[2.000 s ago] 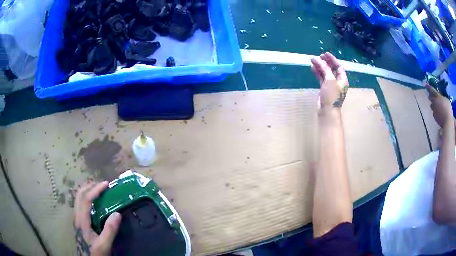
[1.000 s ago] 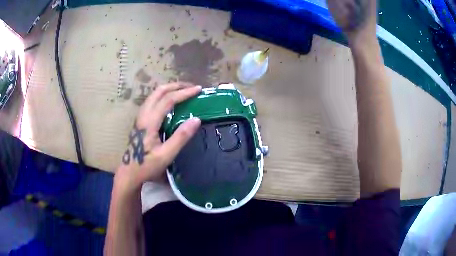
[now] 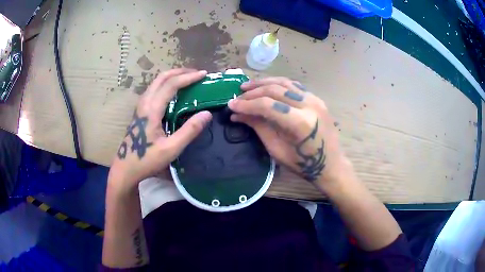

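A glossy green housing (image 3: 218,87) with a white rim and a dark recess lies at the bench's near edge, its rounded end with two pale rings towards me. My left hand (image 3: 159,122) grips its left side, thumb over the recess. My right hand (image 3: 290,125) is at its upper right, fingertips together at the recess's top edge. A small dark piece shows at these fingertips, partly hidden; I cannot tell its full shape. A white squeeze bottle (image 3: 262,52) with a yellowish tip stands beyond the housing.
Cardboard (image 3: 372,122) with dark stains covers the bench. A dark flat case (image 3: 290,16) and the blue bin's corner (image 3: 372,6) are at the top. A black cable (image 3: 66,90) crosses the left side. Another green part (image 3: 10,66) shows at the left edge. A white-clothed person is at lower right.
My right hand has come back from the bin side to the housing's recess. My left hand still holds the housing, which was turned and drawn nearer since the earliest frame.
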